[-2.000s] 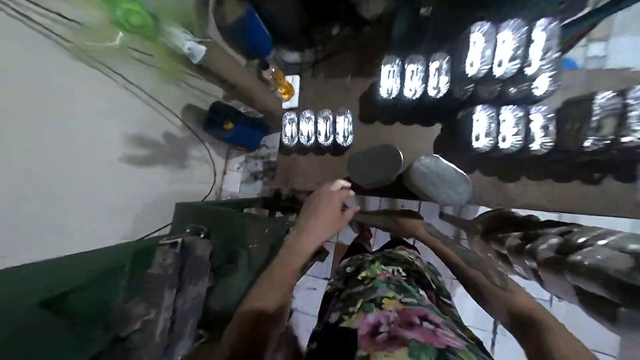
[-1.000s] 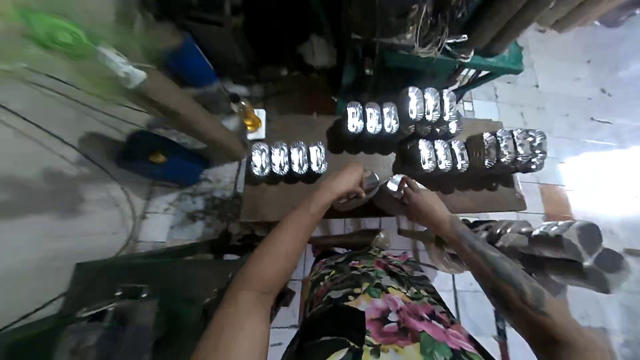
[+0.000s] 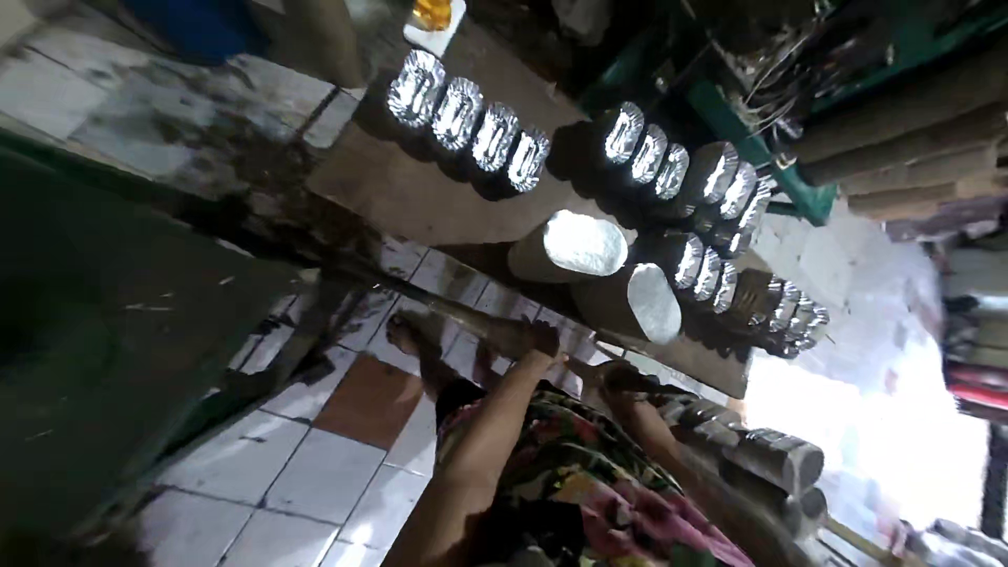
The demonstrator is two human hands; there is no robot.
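Note:
My left hand [image 3: 529, 339] is low in the middle, beside a long dark bar [image 3: 441, 303] that runs up to the left; whether the fingers close on it is unclear. My right hand [image 3: 618, 379] lies to its right, dark and blurred, its grip not readable. Just beyond my hands stand two thick cylinders with smooth, pale oval tops, one upper left [image 3: 584, 244] and one lower right [image 3: 655, 303]. Farther off on the brown board [image 3: 425, 201] are a row of foil-topped cylinders [image 3: 494, 138] at left and several more [image 3: 646, 153] at right.
A green metal surface [image 3: 118, 315] fills the left side. Wrapped cylinders [image 3: 780, 457] lie stacked by my right forearm. Beyond the board are a green frame [image 3: 811, 193] and a blue container [image 3: 209, 31]. A bare foot [image 3: 403, 335] stands on the tiled floor.
Both hands have drawn back from the cylinder tops, where they were a second ago handling something shiny. The view has turned and come closer.

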